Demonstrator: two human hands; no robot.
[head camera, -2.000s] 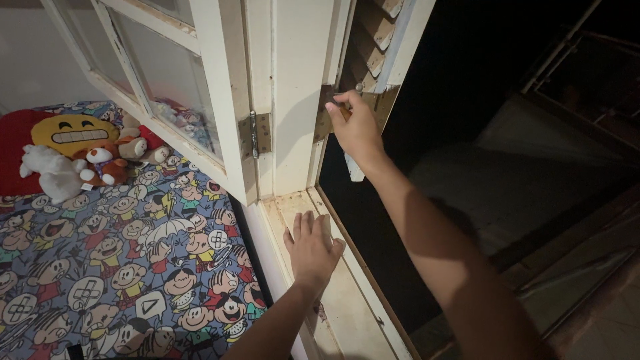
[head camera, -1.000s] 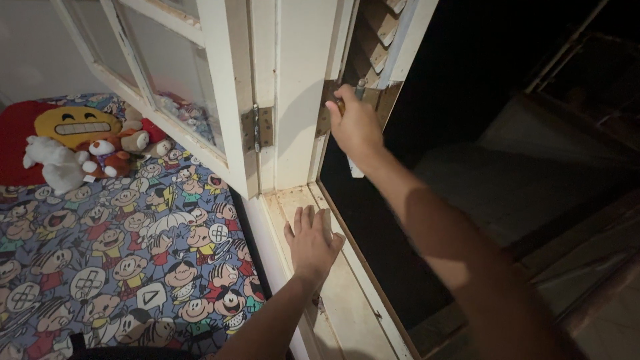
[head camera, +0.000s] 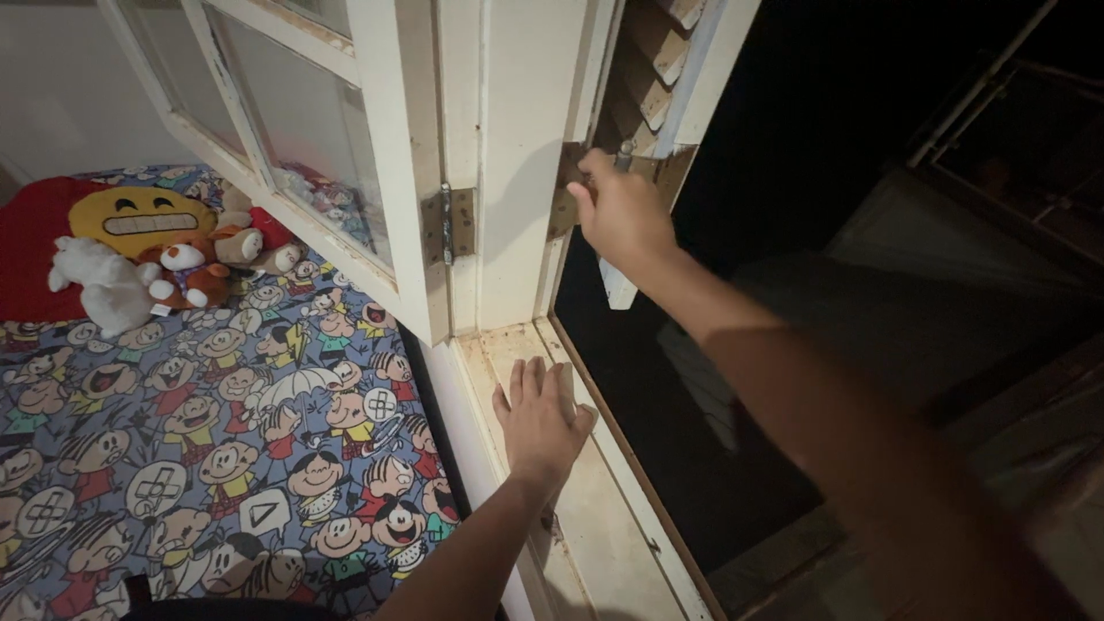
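My left hand (head camera: 542, 423) lies palm down with its fingers apart on the white window sill (head camera: 595, 509). Above and to the right, my right hand (head camera: 623, 211) is at the metal hinge (head camera: 567, 194) of the louvred shutter (head camera: 651, 65), its fingers bent near the hinge's pin. Whether those fingers grip anything is hidden by the hand. Left of the white window frame (head camera: 526, 112), a second hinge (head camera: 448, 224) with worn metal carries the glazed window casement (head camera: 379, 172), which is swung inward.
A bed with a cartoon-print sheet (head camera: 259, 431) lies at the left, below the casement. On it rest a yellow face cushion (head camera: 142, 216), a white plush toy (head camera: 103, 285) and a brown and white plush toy (head camera: 185, 272). Outside at the right is dark, with a metal railing (head camera: 983, 95).
My right hand has shifted slightly at the shutter hinge, with its fingers posed differently. My left hand stays on the sill.
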